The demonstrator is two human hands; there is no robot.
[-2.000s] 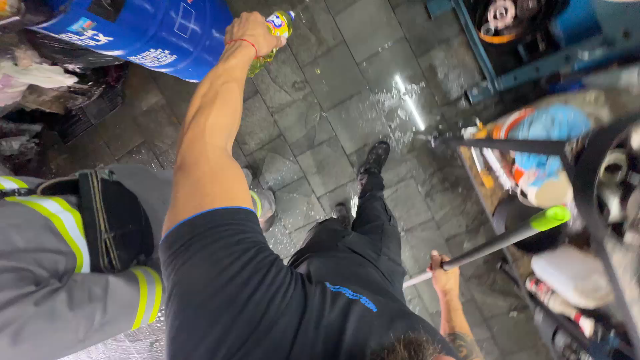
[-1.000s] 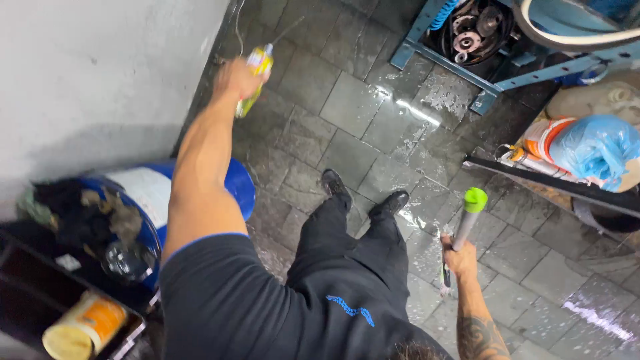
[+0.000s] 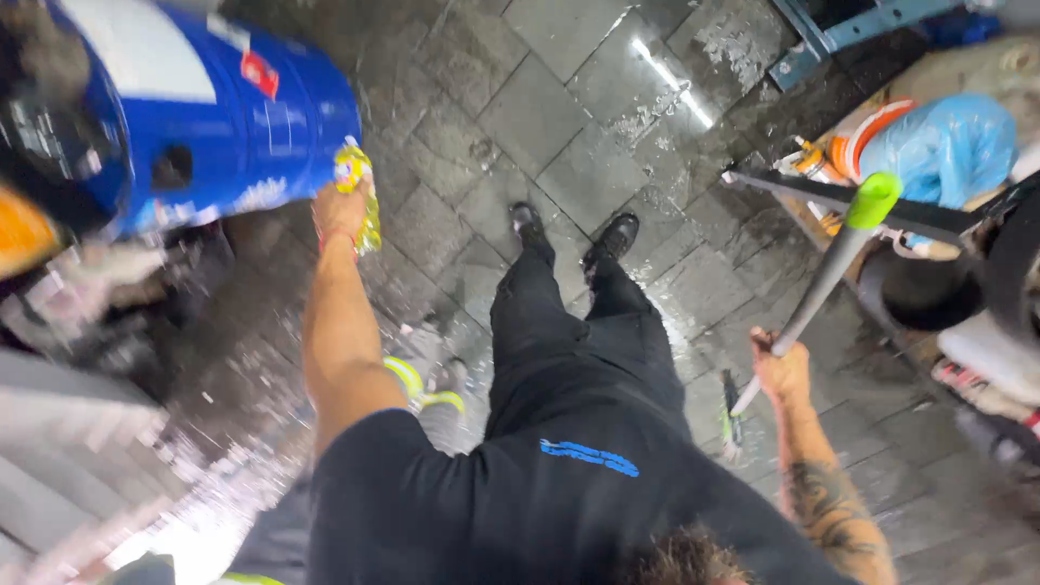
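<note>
My left hand (image 3: 340, 213) is wrapped around a clear plastic bottle of yellow liquid (image 3: 370, 227), held above the wet floor beside a blue drum. Its label bears writing. My right hand (image 3: 782, 366) grips the grey pole (image 3: 821, 284) of a long-handled floor tool, whose bright green end cap (image 3: 874, 200) points up and to the right. Low on the pole, near the tiles, a brush or squeegee head (image 3: 730, 418) shows blurred; its exact kind cannot be told.
The blue drum (image 3: 236, 122) lies at upper left. A shelf at right holds a blue plastic bag (image 3: 942, 150) and an orange-and-white bucket (image 3: 873, 134). A blue steel frame (image 3: 861, 28) stands at upper right. Behind my left arm is a person in grey trousers with reflective bands (image 3: 443, 406).
The view has swung widely. My left hand, near a white wall one second ago, is now beside the blue drum with the bottle still in it. My right hand keeps hold of the pole.
</note>
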